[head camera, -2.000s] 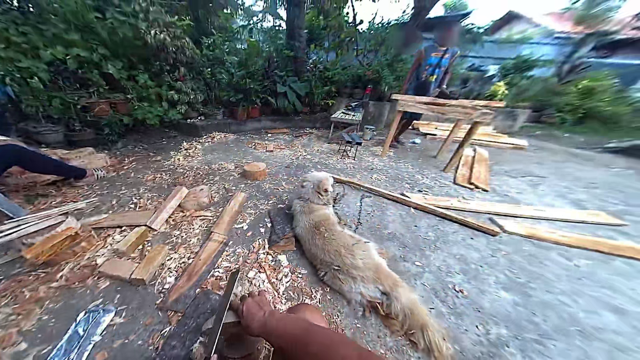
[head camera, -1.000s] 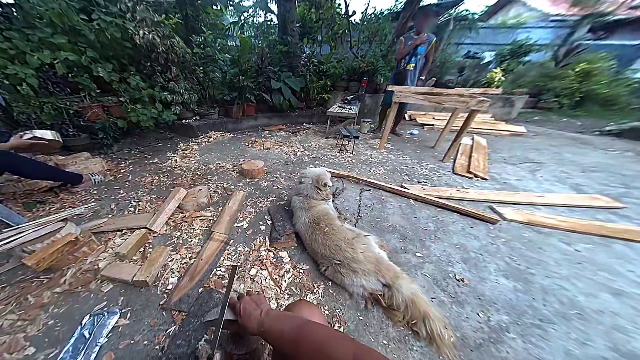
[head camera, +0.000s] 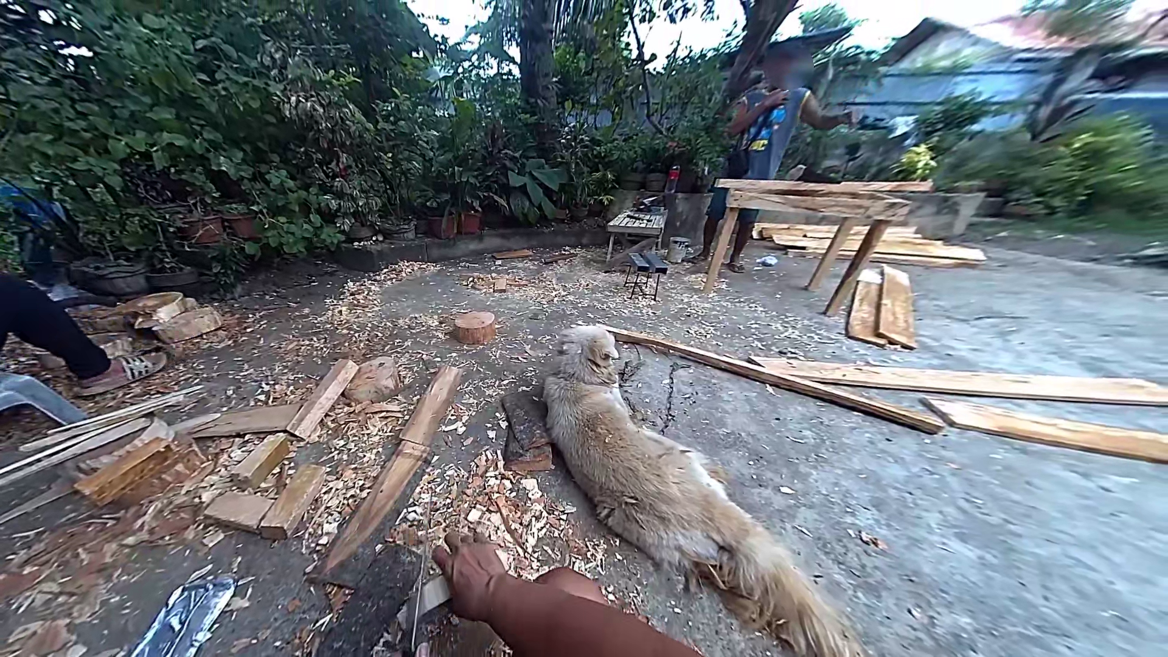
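Observation:
My right hand grips a pale piece of wood at the bottom, left of the middle, its forearm coming in from the lower right. Close to its fingers, on their left, a long thin metal blade stands almost upright; its handle is out of view. Under them is a dark, rough block of wood. My left hand is not in view. A bent knee shows behind my forearm. Wood chips lie just beyond my hand.
A light-furred dog lies right of my hand. A long shaped timber and short blocks lie left. Planks lie right. A person stands behind a wooden trestle; another person's leg shows at the left edge.
The standing person has stretched one arm out to the right. The wooden piece held by the person at the left has gone out of view. My right hand stays beside the blade.

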